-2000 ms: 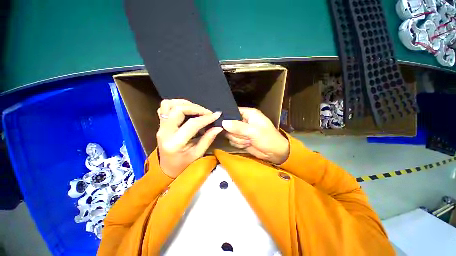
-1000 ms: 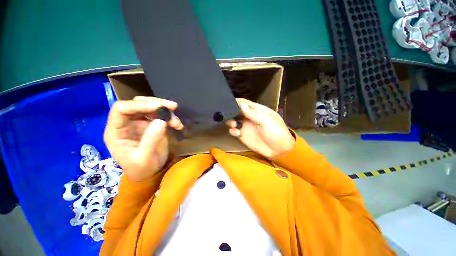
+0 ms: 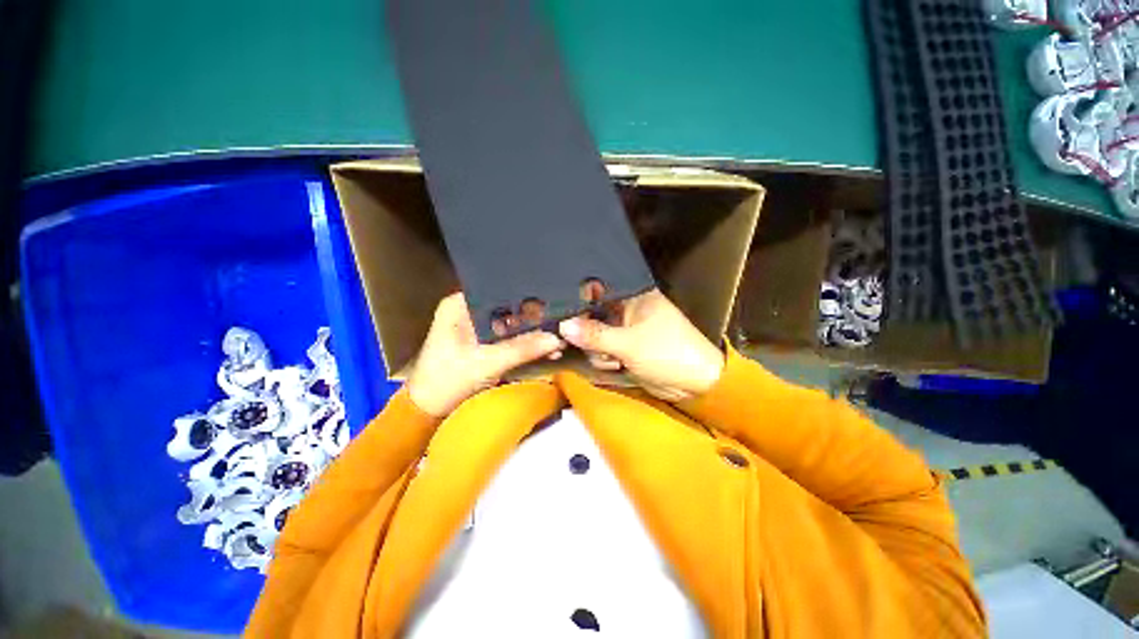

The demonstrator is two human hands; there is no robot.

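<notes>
A long black foam sheet [image 3: 518,162] runs from the green bench down to my chest, over an open cardboard box [image 3: 375,237]. Several round holes show near its lower edge. My left hand [image 3: 465,358] holds the lower left corner, with its thumb and fingers at the bottom edge. My right hand [image 3: 660,346] pinches the lower right edge. The fingertips of both hands nearly meet at the bottom edge. Whether a foam disc is between the fingers cannot be told.
A blue bin [image 3: 113,312] with white assemblies [image 3: 269,437] stands at the left. A second cardboard box [image 3: 781,293] at the right holds white parts, with perforated black strips [image 3: 981,187] hanging over it. More white assemblies [image 3: 1080,125] lie on the green bench [image 3: 737,87] at far right.
My left hand has moved from beside the sheet, where it held a black disc, back to the sheet's lower edge. More holes now show there. The whole view has shifted slightly.
</notes>
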